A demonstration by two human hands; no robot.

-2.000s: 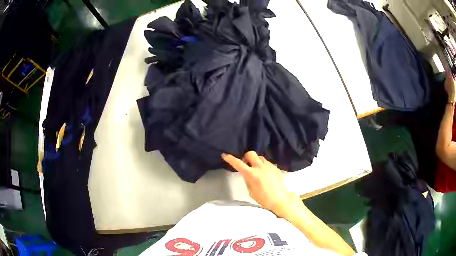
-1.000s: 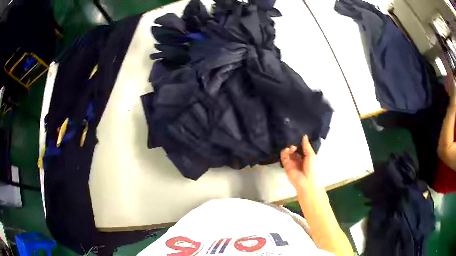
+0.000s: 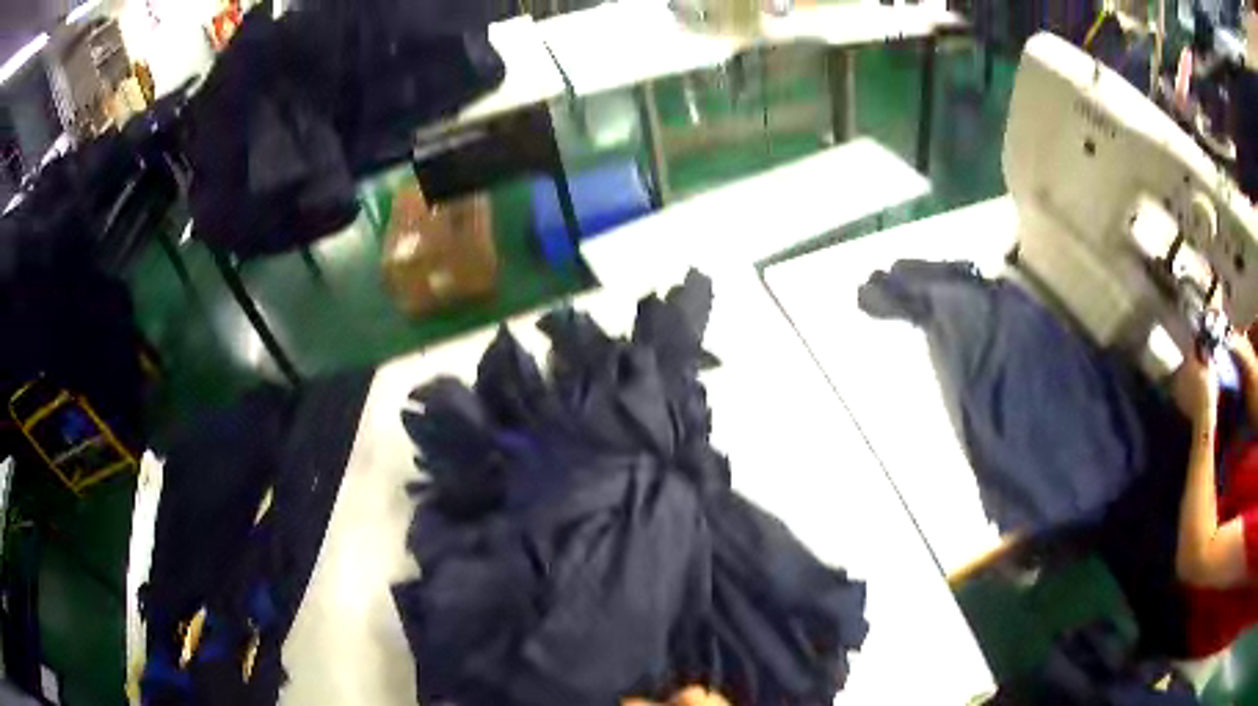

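A big dark navy garment bundle (image 3: 593, 552) lies on the white table (image 3: 345, 607), gathered near its middle, with many layered ends fanned out at the top. A small part of a hand (image 3: 679, 697) shows at the bottom edge, at the near end of the bundle. It is cut off by the picture's edge, so whether it is my left or right hand, and whether it grips the cloth, cannot be told. No other hand of mine is in view.
A person in red works at a large cream sewing machine (image 3: 1104, 193) at right, beside dark cloth (image 3: 1035, 400). More dark cloth (image 3: 207, 510) lies at left. A carton (image 3: 439, 251), a blue bin (image 3: 593, 207) and a white bench (image 3: 773, 207) stand beyond the table.
The view has tilted up, so the bundle sits lower and the far benches show. The hand that lay at the bundle's near edge is now mostly out of the picture.
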